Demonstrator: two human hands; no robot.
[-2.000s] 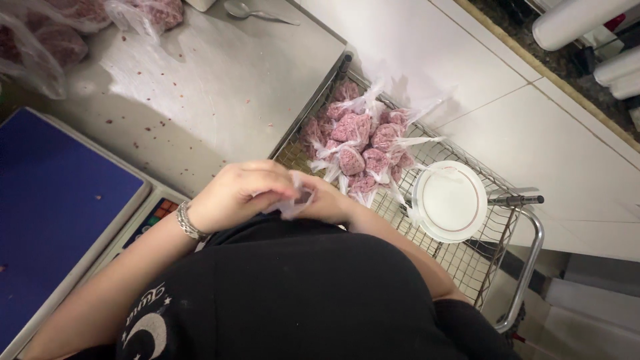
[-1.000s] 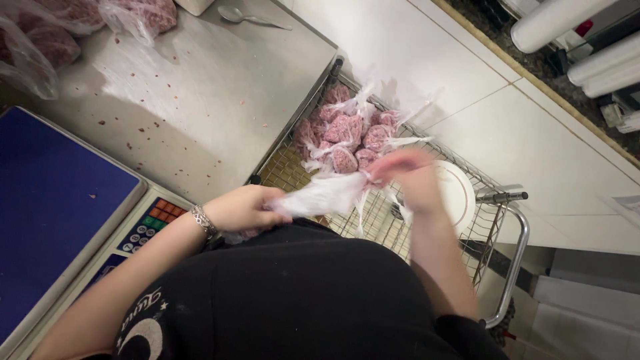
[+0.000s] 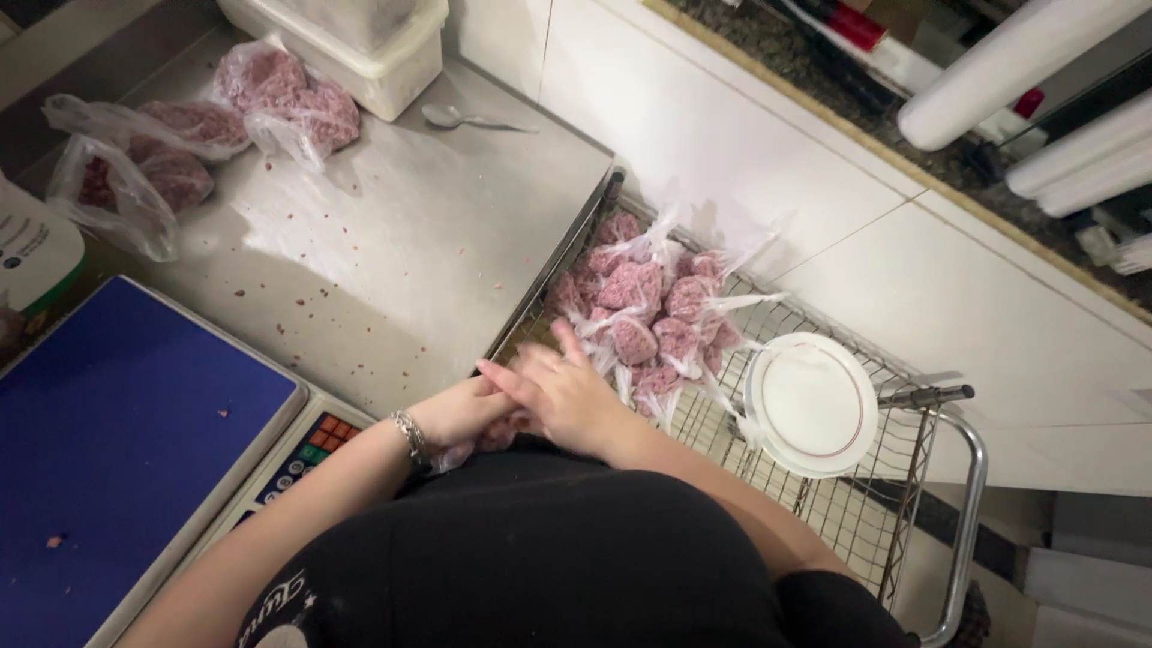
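Note:
My left hand [image 3: 468, 415], with a metal bracelet at its wrist, is curled around a clear plastic bag of pink ground meat [image 3: 493, 436] close to my black shirt. Over it lies my right hand [image 3: 569, 396], its fingers spread and slightly blurred; whether they grip the bag is hidden. Just beyond, tied bags of ground meat [image 3: 633, 288] are heaped in the wire basket of a cart [image 3: 711, 438]. Larger open-looking bags of ground meat [image 3: 286, 94] rest at the back of the steel table.
A scale with a blue platform [image 3: 135, 450] stands at the left. On the steel table [image 3: 405, 243] are a spoon [image 3: 463, 118], a white plastic container [image 3: 382, 67] and meat crumbs. A round white lid or plate [image 3: 812, 405] sits on the cart beside the tiled wall.
My right hand has come back from stretching the plastic over the cart to lie against my left hand. The view has shifted, showing more of the table's back.

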